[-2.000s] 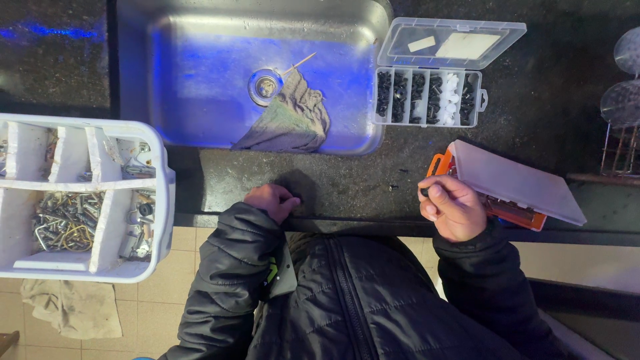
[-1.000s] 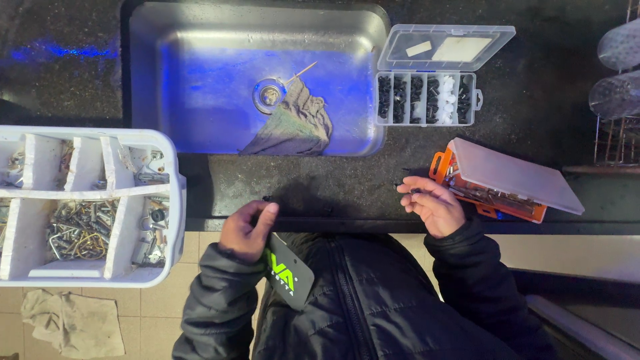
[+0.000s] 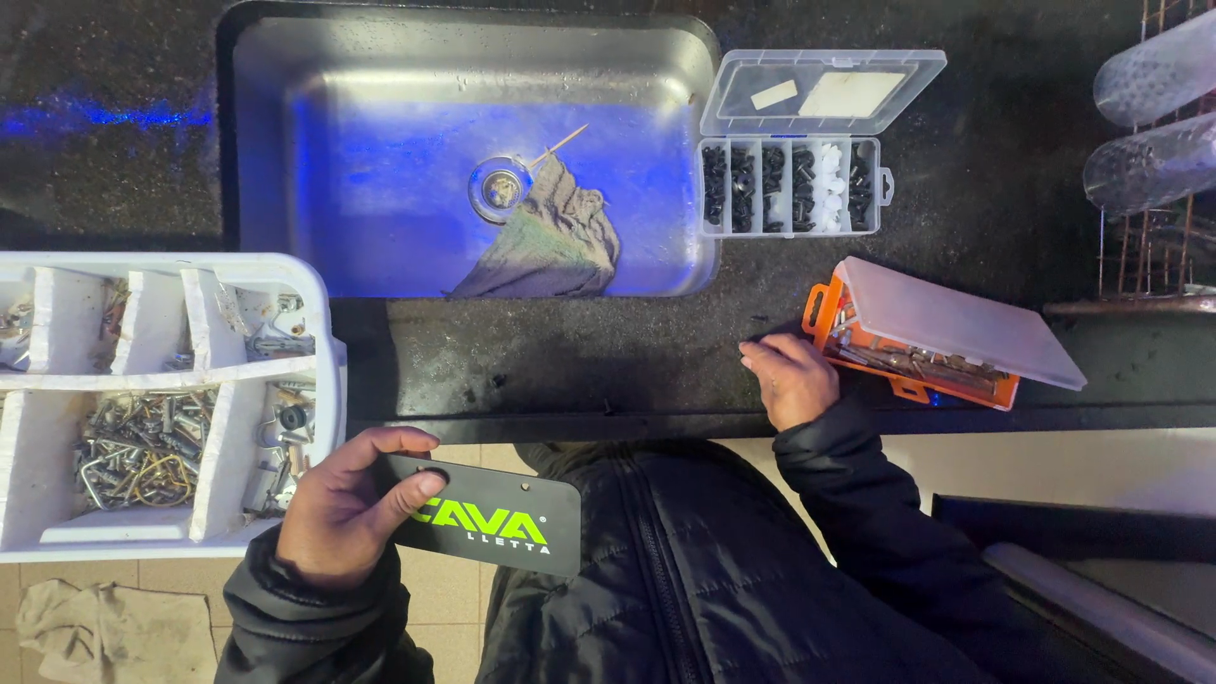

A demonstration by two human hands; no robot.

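Between the thumb and fingers of my left hand [image 3: 356, 508] is a black printed card [image 3: 503, 522] with green and white writing and a small hole, held over the counter's front edge. A small dark piece seems to lie under that thumb. My right hand [image 3: 793, 380] rests on the dark stone counter, fingers bent; whether it pinches something small is not clear. Beside it, an orange case [image 3: 917, 370] of metal bits stands with its frosted lid [image 3: 959, 318] partly raised. Farther back, an open clear organizer box [image 3: 790, 185] holds black and white small parts in its compartments.
A steel sink [image 3: 380, 190] holds a grey rag [image 3: 551, 242] and a thin wooden stick [image 3: 560, 142] by the drain. At left stands a white divided bin [image 3: 332, 380] with screws and hooks. Clear cylinders [image 3: 1154, 166] are on a rusty rack at right. A cloth [image 3: 114, 632] lies on the floor.
My left hand has come off the counter edge with the card, which now shows in front of my jacket, more level. My right hand has lowered onto the counter beside the orange case.
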